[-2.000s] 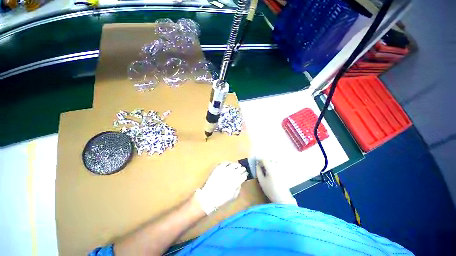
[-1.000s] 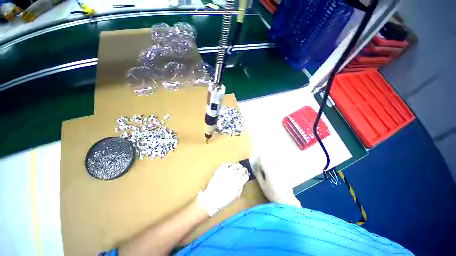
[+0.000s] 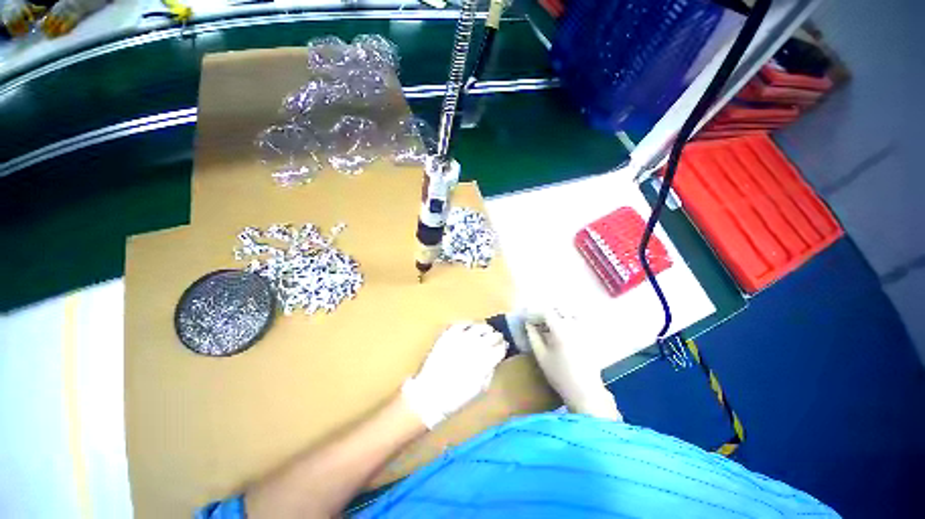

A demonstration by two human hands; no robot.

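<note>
My gloved left hand (image 3: 456,370) rests on the tan cardboard mat (image 3: 406,324), its fingers on the dark half of a small pad (image 3: 504,335). My gloved right hand (image 3: 564,355) is at the pad's pale half, fingers bent over it; whether it holds something small cannot be told. An electric screwdriver (image 3: 434,213) hangs upright beyond my hands, bit down. A round black dish (image 3: 224,312) of tiny grey screws stands at the left. Small silver-white fittings lie in one pile (image 3: 314,276) beside the dish and another (image 3: 469,238) by the driver.
Clear plastic pieces (image 3: 350,142) cluster at the mat's far end. A red ribbed holder (image 3: 621,250) sits on the white bench (image 3: 548,233). A black cord (image 3: 664,203) hangs at right. Red trays (image 3: 751,208) and blue crates (image 3: 634,61) stand beyond. Another person's gloved hands (image 3: 56,20) show far left.
My right hand has shifted slightly, and its fingers have changed from lying flat to bent over the pad's pale half. My left hand stays almost in place. The view has shifted slightly.
</note>
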